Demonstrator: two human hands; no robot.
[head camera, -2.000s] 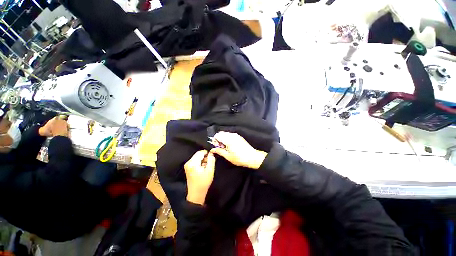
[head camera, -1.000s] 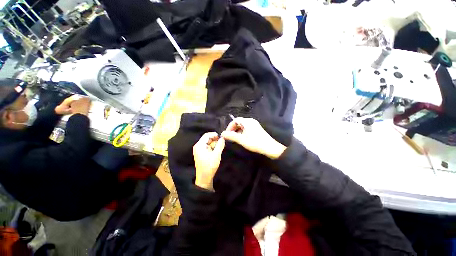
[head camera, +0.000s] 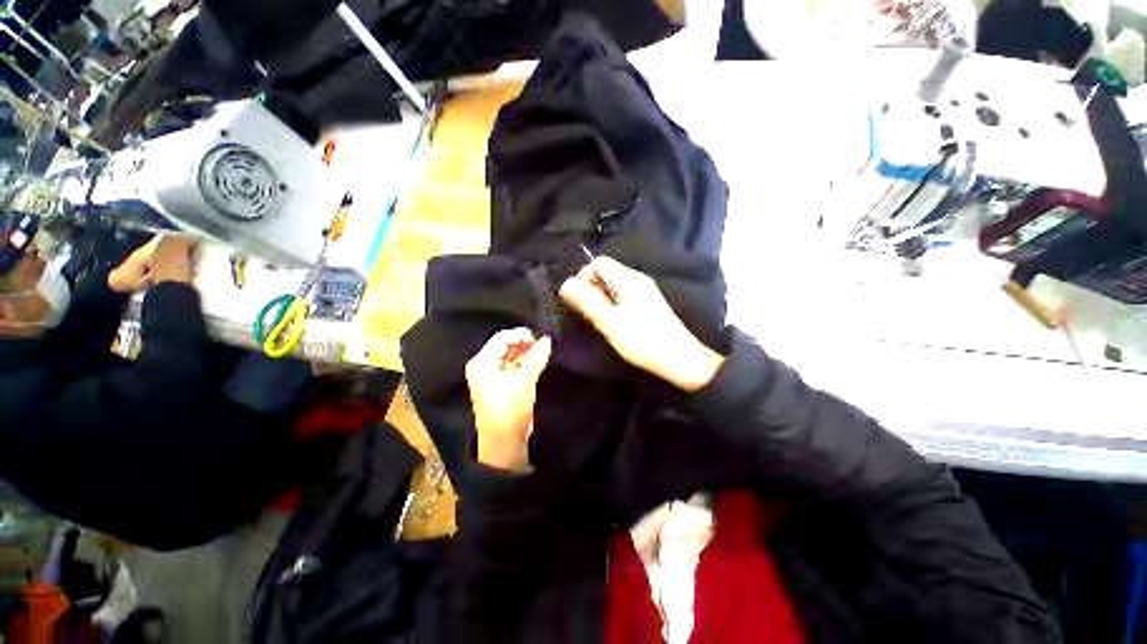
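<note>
A black garment (head camera: 591, 164) lies over the front table edge and my lap, with a small dark shiny detail (head camera: 611, 216) near its middle. My right hand (head camera: 635, 325) is over the garment with curled fingers and a thin light sliver at its fingertips, too small to name. My left hand (head camera: 506, 384) is lower and to the left, its fingers curled with the tips together. A small gap lies between the hands. Whether either hand pinches cloth or thread cannot be told.
A sewing machine (head camera: 981, 138) and a dark red device (head camera: 1057, 233) stand at right. At left are a yellow-brown board (head camera: 434, 214), yellow and green scissors (head camera: 284, 325), a neighbour's machine (head camera: 233, 176) and a masked person (head camera: 113, 390). Black pieces (head camera: 503, 44) lie behind.
The hands were together at the cloth two seconds before and are now slightly apart, my right hand higher. The view has shifted, first left, then back right.
</note>
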